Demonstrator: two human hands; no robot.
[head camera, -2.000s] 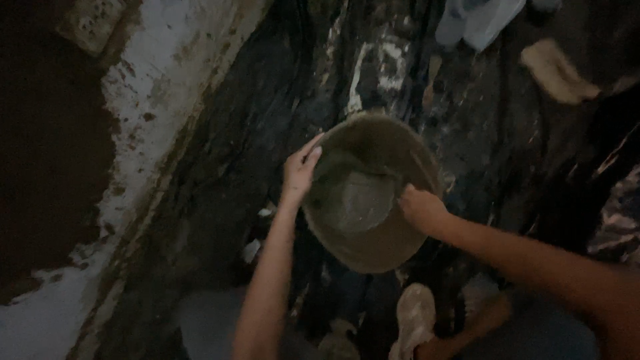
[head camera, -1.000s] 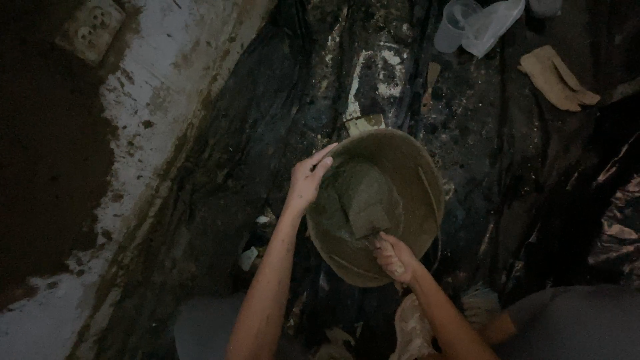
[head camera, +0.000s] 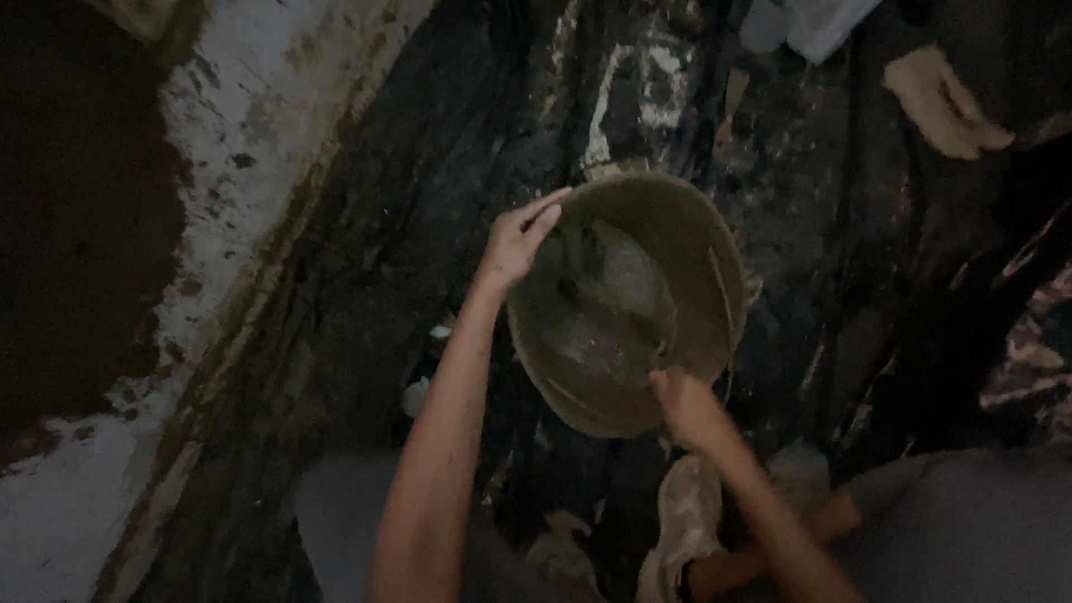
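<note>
A round bucket (head camera: 712, 335) with a wire handle stands below me, tilted a little, with wet grey-green mortar-like mix (head camera: 628, 276) in its bottom. My left hand (head camera: 517, 241) grips the rim at its upper left, thumb inside. Over the lower right of the bucket is my right hand (head camera: 682, 402), closed like a fist and blurred. It seems to hold the handle of a tool whose far end lies in the mix; the tool itself is too dark to name.
Black plastic sheeting (head camera: 360, 352) covers the floor. At the upper right lie a tan work glove (head camera: 942, 100) and clear plastic containers (head camera: 812, 25). A whitish, stained ledge (head camera: 243, 142) runs along the left. My shoe (head camera: 691, 511) stands just below the bucket.
My right hand has shifted about at the bucket's lower right side, and the mix has changed shape, now spread with a hollow in it. My left hand stays on the rim.
</note>
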